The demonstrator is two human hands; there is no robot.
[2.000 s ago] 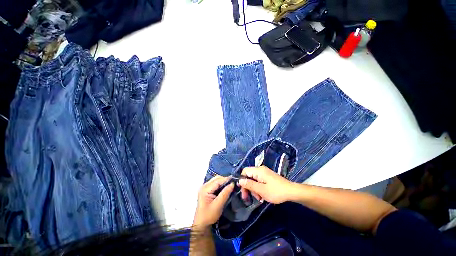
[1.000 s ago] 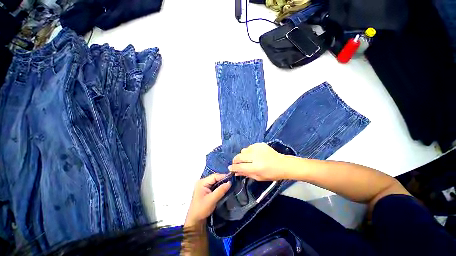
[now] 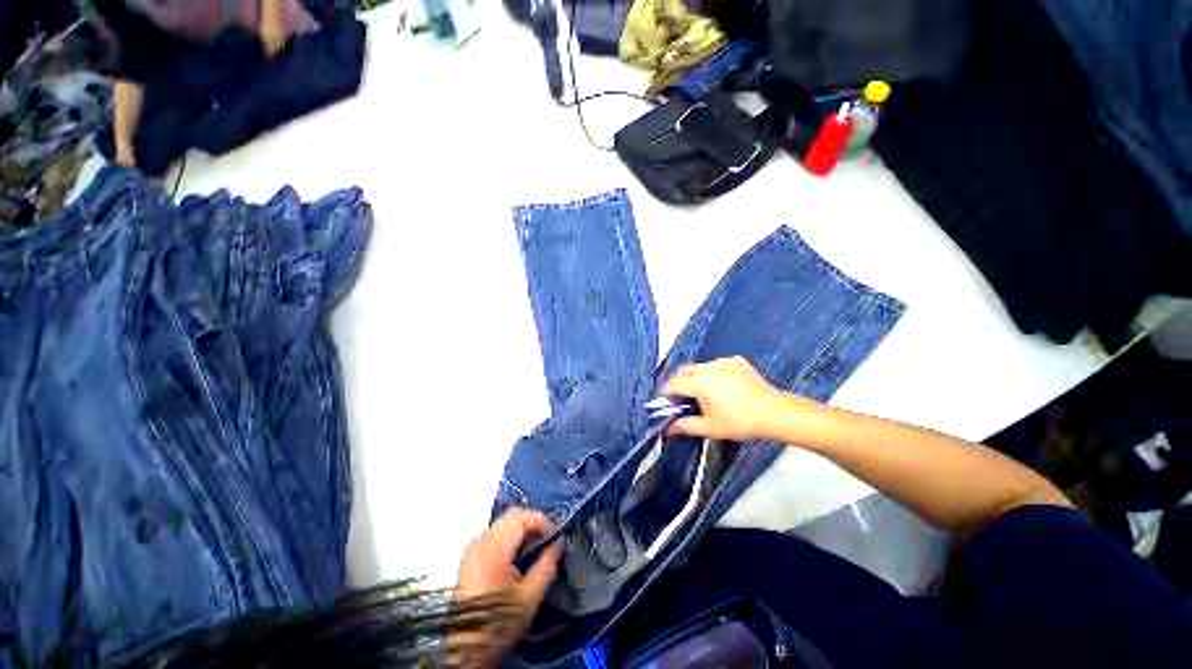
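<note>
The blue denim jeans (image 3: 588,314) lie before me, two legs spread away from me with stitched hems at the far ends. My left hand (image 3: 503,562) grips the near left part of the waistband, partly covered by dark strands of hair. My right hand (image 3: 732,399) holds the far end of the waistband (image 3: 608,486), which runs straight between the hands. A small whitish, shiny thing (image 3: 667,407) shows at my right fingertips; I cannot tell what it is. Inside the waist opening are grey pocket lining (image 3: 601,555) and a pale-edged strip (image 3: 682,510).
A jeans pile (image 3: 170,392) lies at left. At the far side are a black bag (image 3: 693,146), a cable, a red bottle (image 3: 829,141) and a yellow-capped bottle (image 3: 868,115). Dark garments (image 3: 993,196) lie at right. A person's arms (image 3: 127,120) and dark cloth show at top left.
My hands have moved apart, my left towards me and my right away to the right, with the waistband stretched between them. The whitish thing has come into view. The whole view has shifted.
</note>
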